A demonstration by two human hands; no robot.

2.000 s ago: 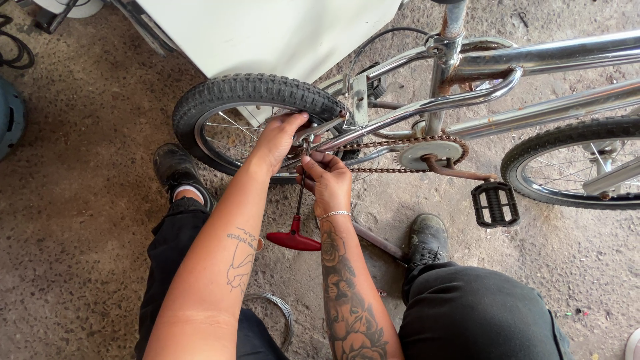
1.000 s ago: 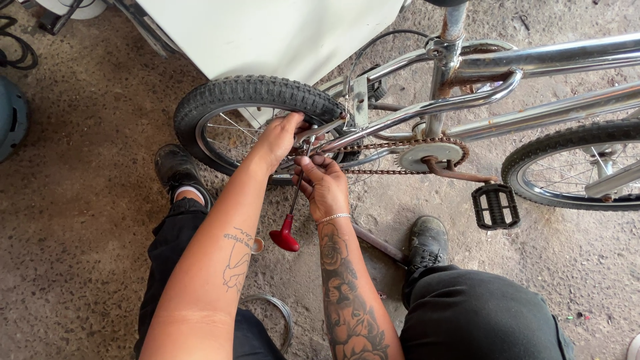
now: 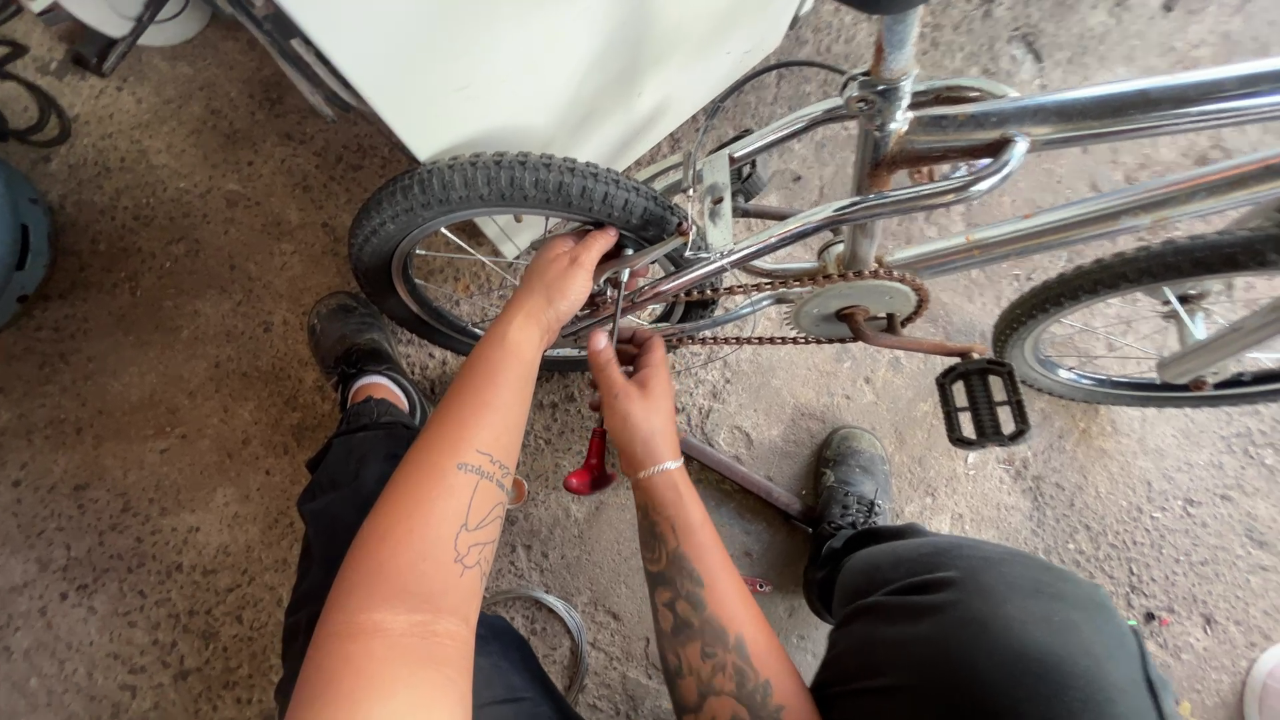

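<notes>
A chrome bicycle with rust spots has its rear wheel (image 3: 520,165) near my hands. My right hand (image 3: 640,385) is closed around the shaft of a T-handle wrench with a red handle (image 3: 591,470); the shaft points up to the brake arm (image 3: 655,247) beside the tyre. My left hand (image 3: 565,275) grips the brake arm's near end, with the thumb at the wrench's tip; its other fingers are partly hidden. Right of my hands runs the rusty chain (image 3: 760,341) to the chainring (image 3: 850,305).
A white panel (image 3: 540,70) stands behind the rear wheel. The pedal (image 3: 983,403) and crank stick out toward my right knee. A metal bar (image 3: 745,480) reaches my right shoe (image 3: 852,478). Coiled cable (image 3: 570,630) lies on the floor between my legs.
The red handle has turned from broadside to nearly end-on. The wrench and my right hand have shifted; the shaft now shows above my fingers, against the brake arm.
</notes>
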